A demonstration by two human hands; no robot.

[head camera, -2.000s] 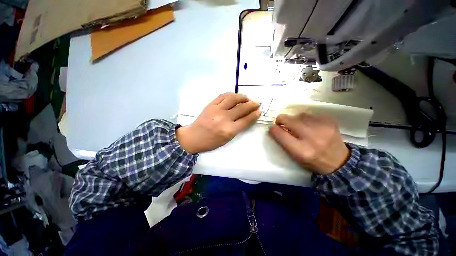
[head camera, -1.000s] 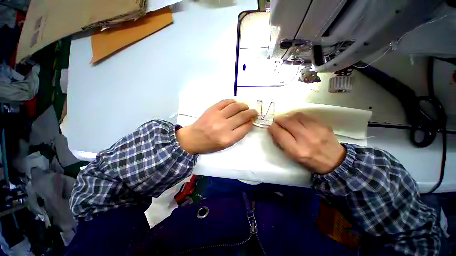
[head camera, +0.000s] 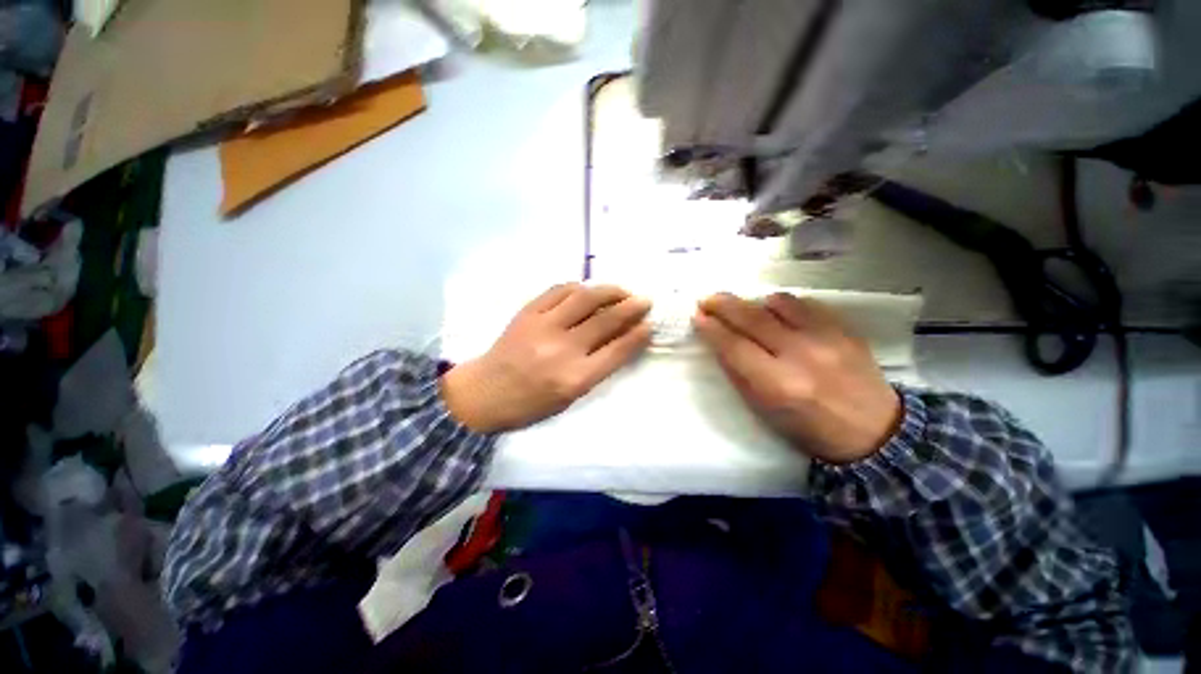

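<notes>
A cream fabric panel (head camera: 632, 435) lies on the pale table in front of the sewing machine, its lower part at the table's front edge. A folded strip (head camera: 876, 323) lies along its upper side and shows right of my right hand. My left hand (head camera: 560, 353) rests on the fabric, fingertips pressed near the middle. My right hand (head camera: 794, 369) holds the layers from the other side, thumb and fingers together. A small whitish piece (head camera: 673, 324) with faint lines lies between the fingertips, blurred and overexposed.
The sewing machine head (head camera: 909, 92) hangs over the upper right. Black-handled scissors (head camera: 1054, 296) and a cable (head camera: 1123, 408) lie right. Cardboard (head camera: 198, 92) and an orange-brown card (head camera: 320, 142) lie upper left. A white scrap (head camera: 419, 579) hangs below the table edge.
The whole view has shifted, with table and machine now a little further left and lower. The small lined piece between the fingertips is less distinct. Both hands remain at the fabric.
</notes>
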